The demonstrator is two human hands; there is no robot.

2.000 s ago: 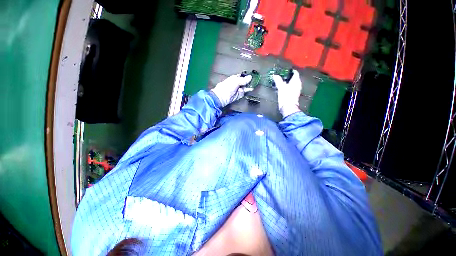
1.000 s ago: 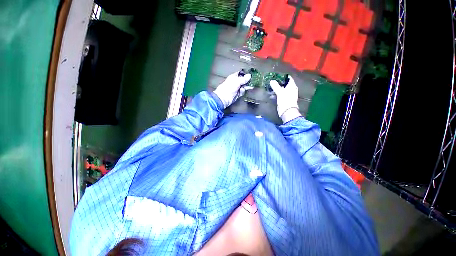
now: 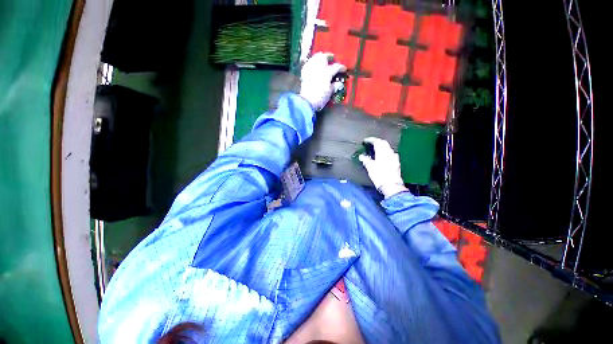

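Note:
My left hand, in a white glove, is stretched forward to the near left corner of the red-orange tray. A small green circuit board shows at its fingertips; whether it rests in the tray or is only held cannot be told. My right hand, also in a white glove, is over the right part of the grey work pad. It holds a small dark green board between thumb and fingers, partly hidden.
A black bin with yellow-green strips stands at the far left of the work surface. Green mat borders the pad. Wire racks stand on the right. A small dark piece lies on the pad's near part.
My left hand has moved forward from the pad to the tray's corner. The two hands, earlier side by side with boards, are now apart. The whole view has shifted.

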